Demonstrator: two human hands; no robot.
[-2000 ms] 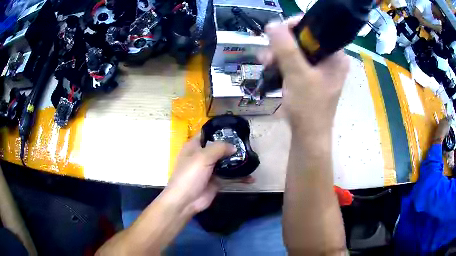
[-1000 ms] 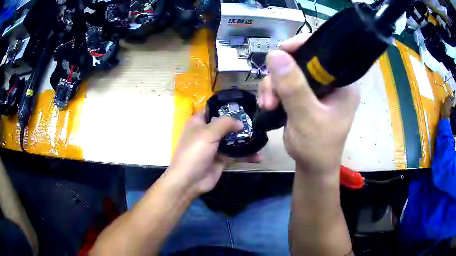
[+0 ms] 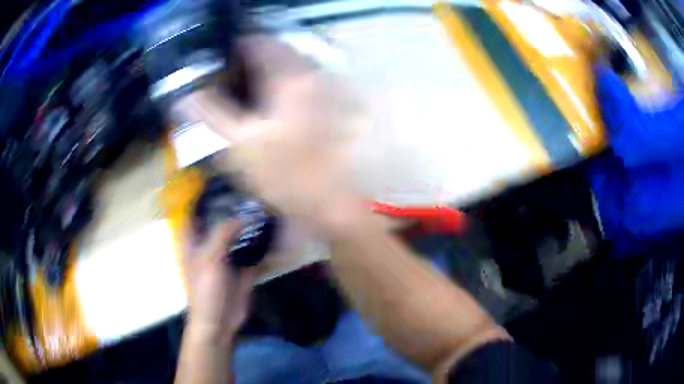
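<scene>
The whole view is blurred by motion. My left hand (image 3: pixel 217 274) holds the black camera housing (image 3: pixel 214 199) at the bench edge, left of centre. The silver-grey circuit board (image 3: pixel 250 227) shows inside the housing, with my thumb beside it. My right hand (image 3: pixel 289 127) is above and to the right of the housing, strongly blurred. A dark shape at its fingers, the electric screwdriver (image 3: pixel 229 49), reaches up to the top edge. Its tip is hidden or too blurred to see.
The screw feeder (image 3: pixel 196 142) stands behind the housing, partly covered by my right hand. Part-built housings (image 3: pixel 75 127) are piled at the left. A red-handled tool (image 3: pixel 424 216) lies at the bench edge. A person's blue sleeve (image 3: pixel 645 150) is at the right.
The view has swung, so the bench appears tilted and the hands and housing sit further left. My right hand with the screwdriver is now above the housing, near the feeder.
</scene>
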